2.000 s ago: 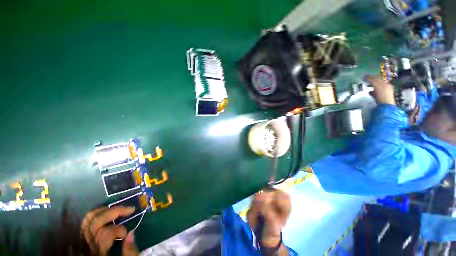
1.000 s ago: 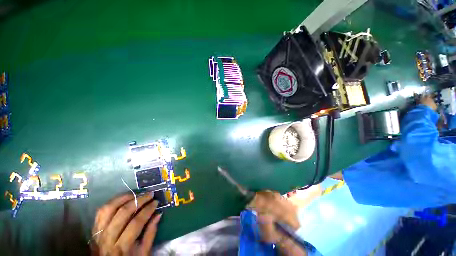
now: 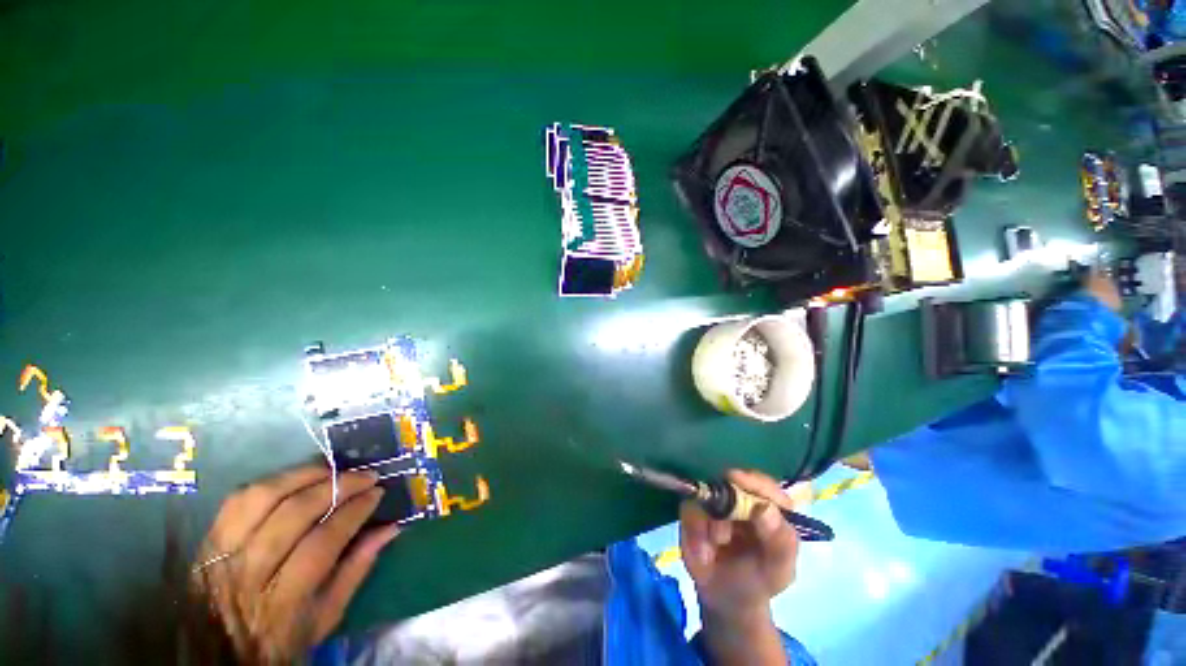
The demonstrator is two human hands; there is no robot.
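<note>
My left hand (image 3: 280, 546) has its fingertips on the lowest LCD module (image 3: 397, 498) and holds thin solder wire (image 3: 330, 484) that curls up from the fingers. Three LCD modules lie side by side on a PCB strip (image 3: 419, 436), with hooked orange tabs on its right side. The middle module (image 3: 364, 442) is dark; the top one (image 3: 349, 383) glares white. My right hand (image 3: 741, 540) holds a soldering iron (image 3: 718, 497) right of the strip. Its metal tip points left, apart from the boards.
A stack of LCD modules (image 3: 601, 215) lies beyond. The black fume fan (image 3: 767, 195) and white cup (image 3: 754, 368) stand to the right. More PCB strips (image 3: 111, 481) lie at the left. A blue-sleeved person (image 3: 1027, 416) works at the far right; a black cord runs beside the cup.
The iron has moved from the cup to the left, then turned so its grip shows. My left hand has shifted from the lowest module's lower edge onto the module.
</note>
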